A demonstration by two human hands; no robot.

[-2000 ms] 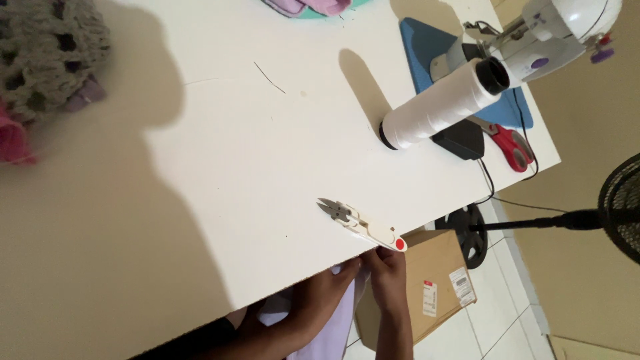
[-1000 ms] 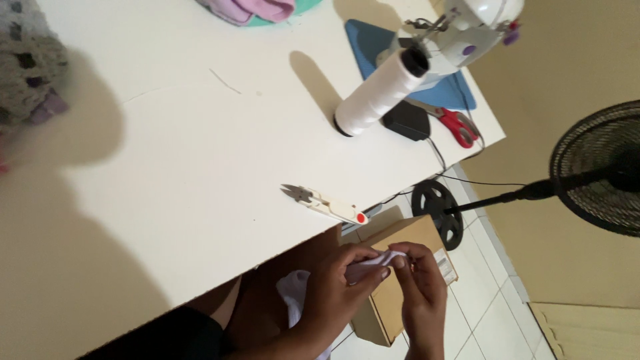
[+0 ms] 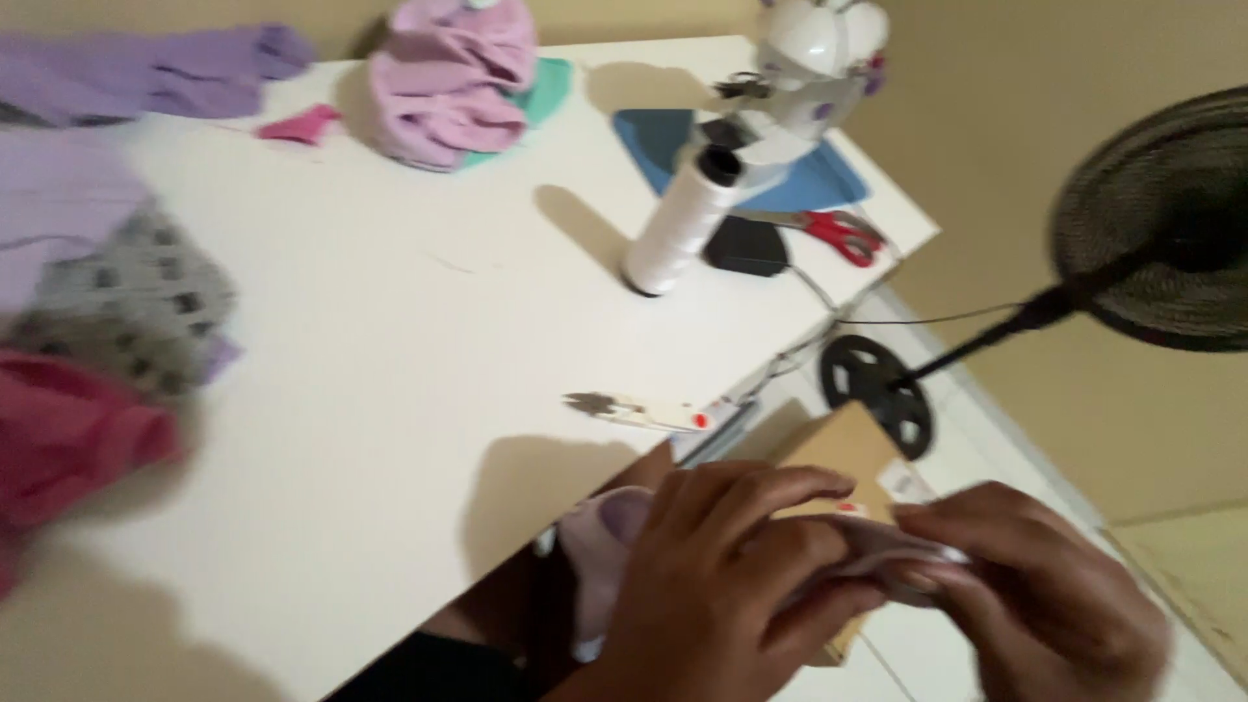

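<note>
A pale lilac fabric piece [image 3: 858,554] is stretched between my two hands, beyond the table's near edge. My left hand [image 3: 731,575] pinches it between thumb and fingers, while more of the cloth hangs behind this hand. At the fabric's right end, my right hand [image 3: 1033,575] grips the edge with thumb and forefinger, slightly blurred. White thread snips [image 3: 639,411] with a red dot lie on the table just above my left hand. A large cone of white thread [image 3: 682,224] stands farther back, near a black foot pedal or adapter [image 3: 746,246].
Red-handled scissors [image 3: 843,234] and a white mini sewing machine [image 3: 804,78] on a blue mat [image 3: 838,175] occupy the table's far right. Pink cloth [image 3: 453,83], grey crochet [image 3: 146,292] and magenta cloth [image 3: 78,439] lie leftward. Off the table are a cardboard box [image 3: 848,448] and a black fan [image 3: 1160,224].
Both hands have come up from beside the table edge with the lilac fabric, and they appear higher and closer to the camera. The view has shifted, showing more cloth at the table's far left.
</note>
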